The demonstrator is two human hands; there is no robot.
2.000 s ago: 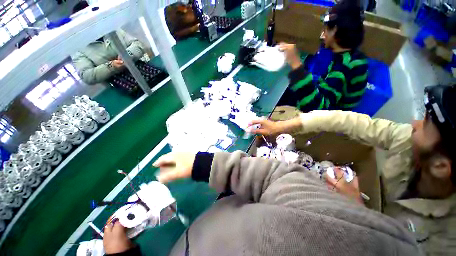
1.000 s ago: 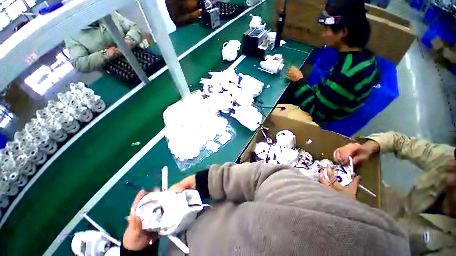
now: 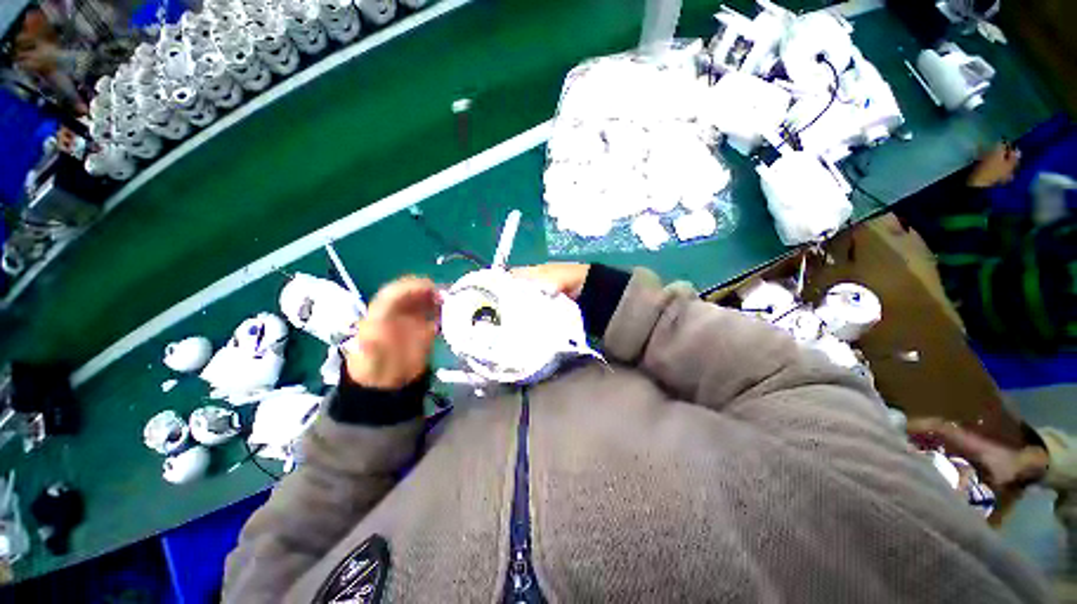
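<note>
A white camera housing is held close to my chest, its round opening with a dark centre facing up. One white antenna points away from me and another white stick lies along its near side. My right hand is around the far right side of the housing, its fingers mostly hidden behind it. My left hand is at the housing's left edge, slightly blurred; whether its fingers grip the housing is unclear.
Small white parts lie on a clear bag beyond my right hand. White housings are piled right of it. More units and ball shells lie left. An open cardboard box holds units at right, with another person's hand there.
My view has swung left. The housing is now upright before my chest; my left hand has shifted to its left edge. Earlier my right hand reached out over the bench, then came to the housing.
</note>
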